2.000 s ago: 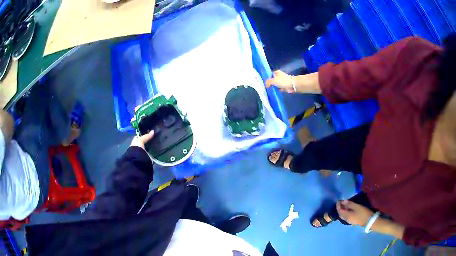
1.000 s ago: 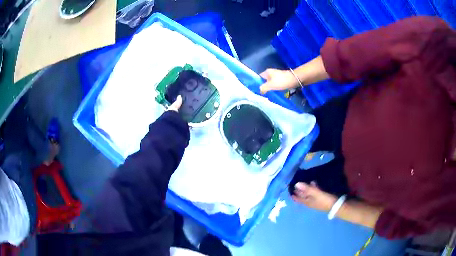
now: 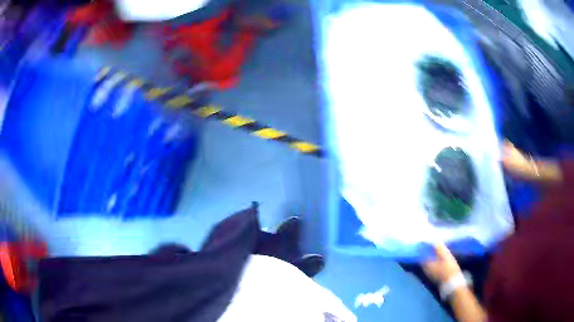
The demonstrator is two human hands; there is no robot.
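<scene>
The view is blurred. A blue crate (image 3: 325, 82) stands on the right with a white liner sheet (image 3: 371, 126) inside. Two green housings lie apart on the liner with their dark recessed sides up: one is farther up (image 3: 444, 87), the other is nearer the crate's lower end (image 3: 452, 183). Neither of my hands is in view. Only dark clothing of mine shows at the lower left, with no hand visible at it.
A person in a maroon top (image 3: 535, 251) has both hands at the crate's rim, right side and lower end. Blue stacked crates (image 3: 126, 151) stand left. A red stool (image 3: 214, 50) is beyond yellow-black tape (image 3: 239, 121). White scrap (image 3: 372, 297) lies on the floor.
My left hand has let go of the housing and left the picture. The view has swung left, so the crate shows farther right and turned. The other person's lower hand is now at the crate's rim.
</scene>
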